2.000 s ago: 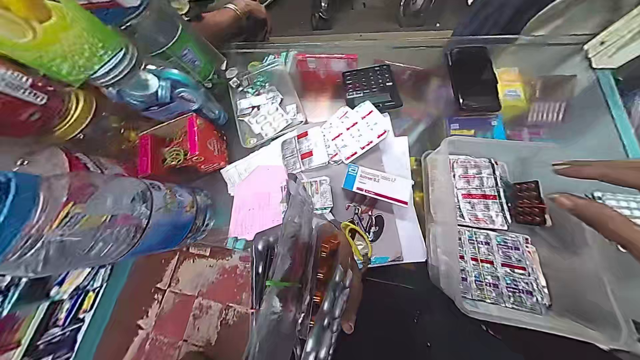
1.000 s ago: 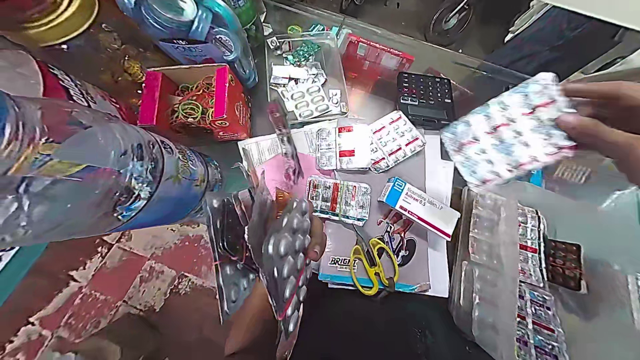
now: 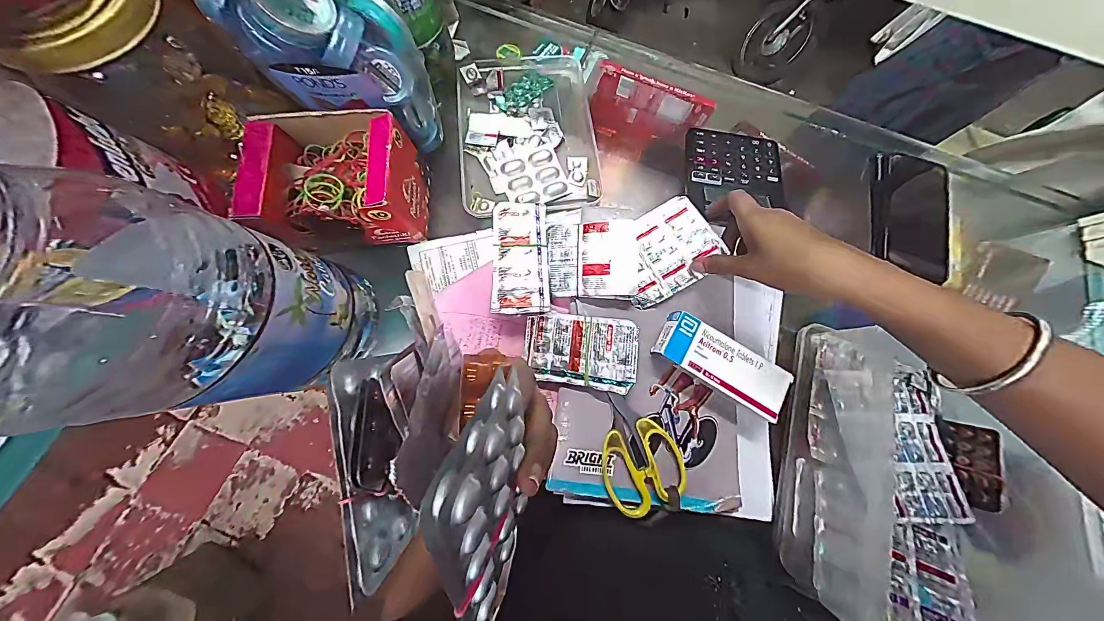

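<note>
My left hand [image 3: 536, 435] holds several blister packs of tablets [image 3: 474, 492], banded together, at the lower middle. My right hand [image 3: 768, 246], with a metal bangle on its wrist, reaches over the counter; its fingers are at the edge of a white and red foil strip [image 3: 677, 250] and close to a black calculator [image 3: 733, 164]. Whether it grips the strip, I cannot tell. Left of that lie more strips [image 3: 520, 259] on papers. A banded bundle of foil strips [image 3: 583, 349], a white and blue tablet box [image 3: 724, 364] and yellow-handled scissors [image 3: 642, 470] rest on a notebook [image 3: 595, 431].
A clear plastic tray of cut blister pieces [image 3: 528, 129] stands behind the strips, beside a red box of rubber bands [image 3: 332, 181]. Large plastic jars [image 3: 164, 293] crowd the left. At right are a plastic container [image 3: 828, 466] with foil strips and a dark phone [image 3: 914, 216].
My right hand has moved left from the right edge, and the foil sheet it held up a second ago is no longer raised. The left hand still holds its packs.
</note>
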